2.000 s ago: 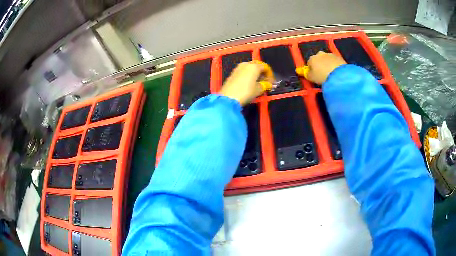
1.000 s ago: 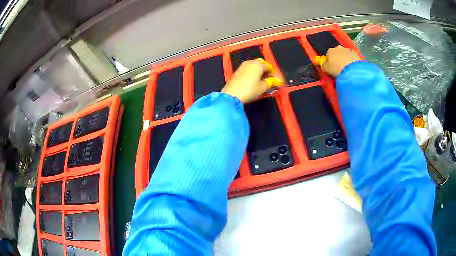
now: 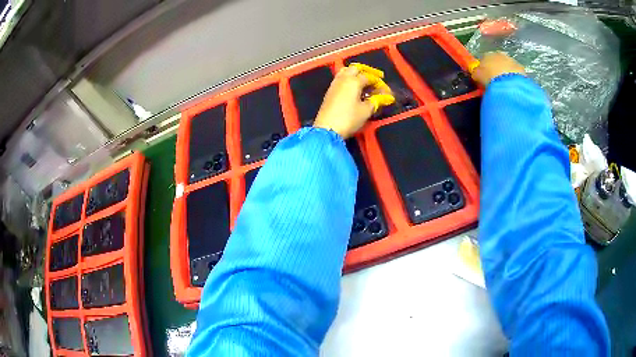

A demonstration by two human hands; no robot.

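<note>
A red-orange foam tray [image 3: 180,244] holds dark phone back covers in two rows, lens ends toward me. My left hand [image 3: 353,99], with yellow finger cots, is over the back row, its bent fingers at the lens end of a dark cover [image 3: 376,66]. Whether it holds anything thin is unclear. My right hand [image 3: 496,68] is at the tray's right edge, beside the lens end of the rightmost back-row cover [image 3: 436,64]; its fingertips are mostly hidden. A front-row cover [image 3: 418,164] lies in its pocket between my forearms.
A second foam tray [image 3: 141,230] with dark covers stands at left. A white mat [image 3: 404,307] lies in front, with a cream-yellow piece [image 3: 471,256] near my right sleeve. Crinkled clear plastic [image 3: 558,77] and a metallic container [image 3: 605,202] are at right.
The view has shifted, so the trays appear farther left. My left hand has moved right along the back row. My right hand has moved from over the back-row covers to the tray's right edge.
</note>
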